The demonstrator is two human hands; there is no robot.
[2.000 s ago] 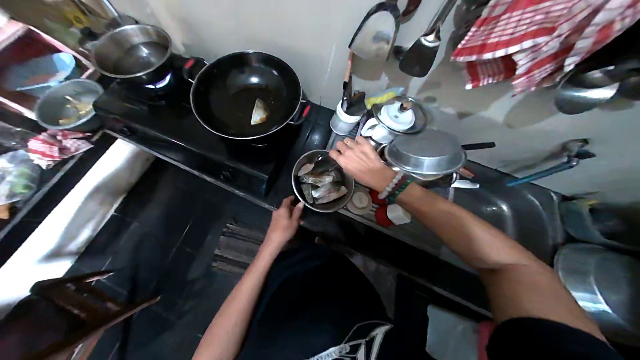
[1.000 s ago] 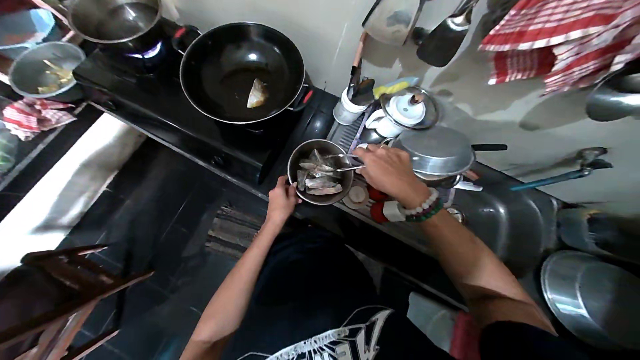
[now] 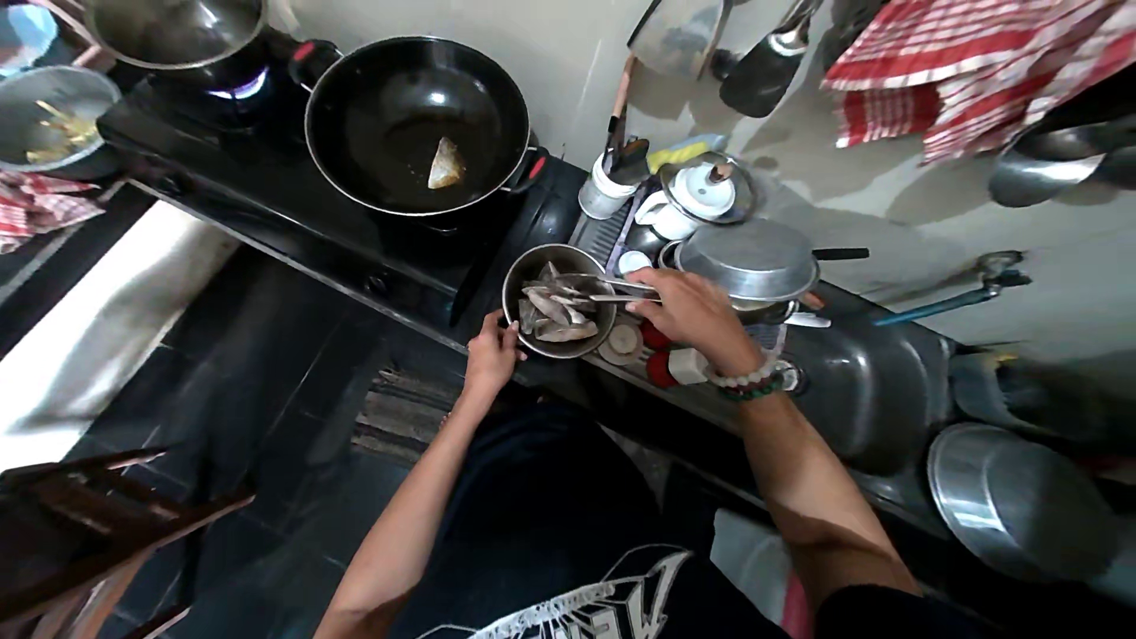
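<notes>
My left hand point(image 3: 493, 355) grips the rim of a metal bowl point(image 3: 512, 286) at its lower left. Several pieces of raw fish point(image 3: 548, 306) lie in the bowl. In my right hand point(image 3: 692, 311) is a pair of metal tongs point(image 3: 612, 286), held from the right, with the far ends among the fish. Whether they pinch a piece is hard to tell. Up and to the left, a black wok point(image 3: 382, 133) on the stove has one piece of fish point(image 3: 445, 164) lying in shallow oil.
A pot point(image 3: 177, 31) stands over a lit burner. Right of the bowl are a white teapot point(image 3: 701, 191), a utensil holder point(image 3: 603, 191), a lidded pan point(image 3: 750, 257) and red-topped jars point(image 3: 661, 366). A sink point(image 3: 861, 390) lies farther right; a wooden chair point(image 3: 106, 532) stands lower left.
My right hand, at the bowl's upper right edge two seconds ago, has moved right and now clearly holds the tongs over the fish. My left hand stays at the bowl's rim.
</notes>
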